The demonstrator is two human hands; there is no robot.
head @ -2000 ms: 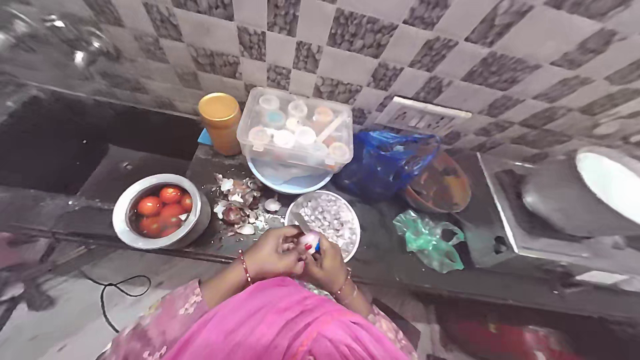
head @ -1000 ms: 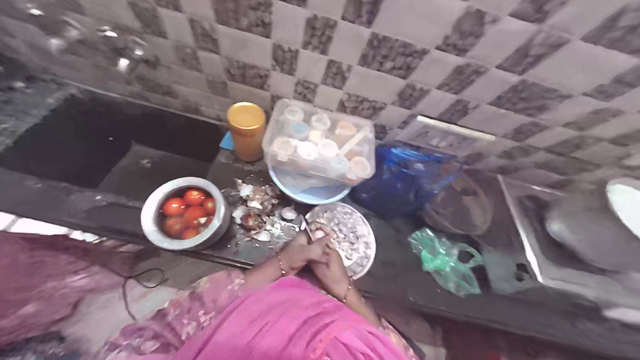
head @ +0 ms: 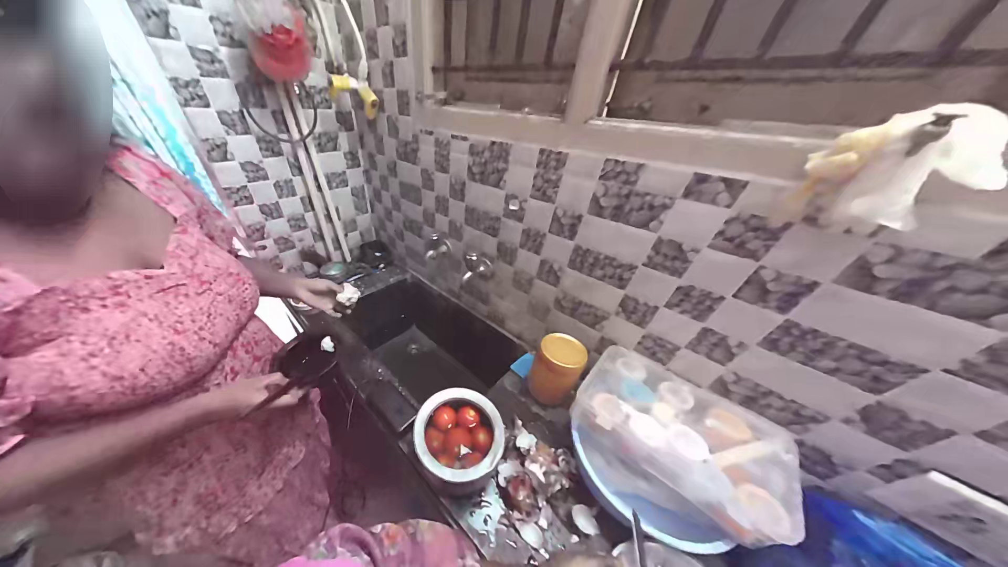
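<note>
Only a strip of skin shows at the bottom edge, beside a floral sleeve; which of my hands it is, and what it holds, cannot be told. Just right of it a dark narrow blade or handle stands up over the partly visible rim of a bowl. Onion peels lie scattered on the dark counter. A metal pot of tomatoes sits to their left. Behind the peels are an orange jar with a gold lid and a clear plastic box of lidded containers on a blue basin.
Another person in a pink floral dress stands at the left, holding a dark pan and a small white piece near the sink. A blue plastic bag lies at the lower right, below the tiled wall.
The view has swung far left to the sink and the other person. My hands, earlier together over the bowl of chopped pieces, are now almost wholly out of frame.
</note>
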